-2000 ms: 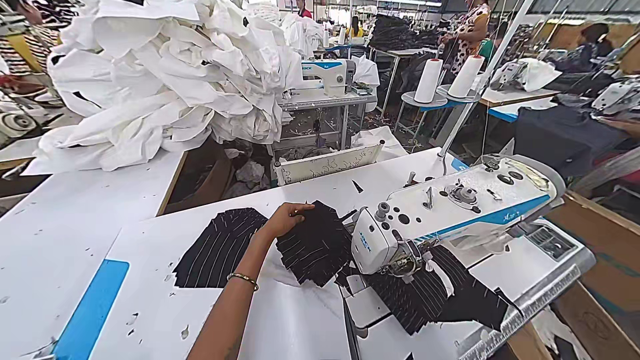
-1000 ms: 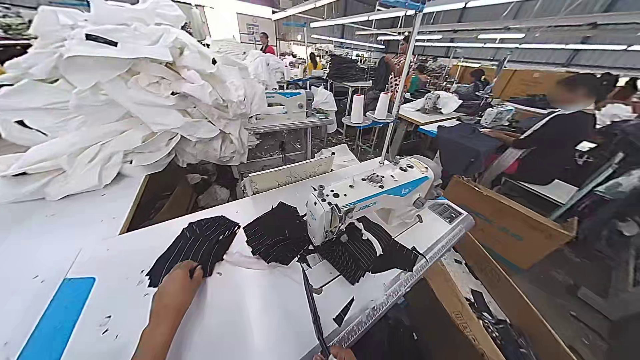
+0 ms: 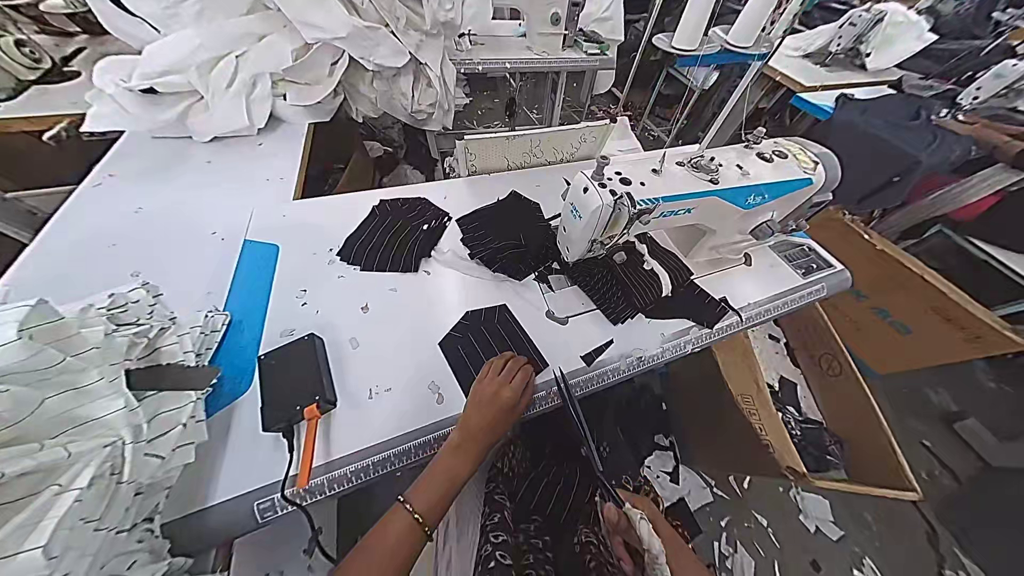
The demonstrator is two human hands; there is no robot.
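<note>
My left hand [image 3: 502, 394] presses on the lower edge of a black pinstriped fabric piece [image 3: 485, 339] lying on the white sewing table [image 3: 360, 360]. In my right hand [image 3: 628, 532], at the bottom, is a pair of long dark scissors [image 3: 582, 424]; their blades point up toward the table edge, just right of the piece. A small black triangular scrap [image 3: 597, 352] lies near the tips. Two stacks of striped black pieces, left [image 3: 396, 234] and middle [image 3: 507, 234], lie behind. More striped pieces [image 3: 628, 280] sit under the needle area of a Jack sewing machine [image 3: 696, 196].
A black box with an orange strip [image 3: 296, 382] and a cable sits near the front edge. White striped fabric [image 3: 104, 424] is piled at left, white garments [image 3: 264, 64] behind. An open cardboard box [image 3: 808, 400] stands at right. Another person's hand [image 3: 980, 132] is at far right.
My left hand has moved from the left stack to a single striped piece near the front edge. That piece now lies apart from the stacks. The scissors and right hand came into view after the first frame.
</note>
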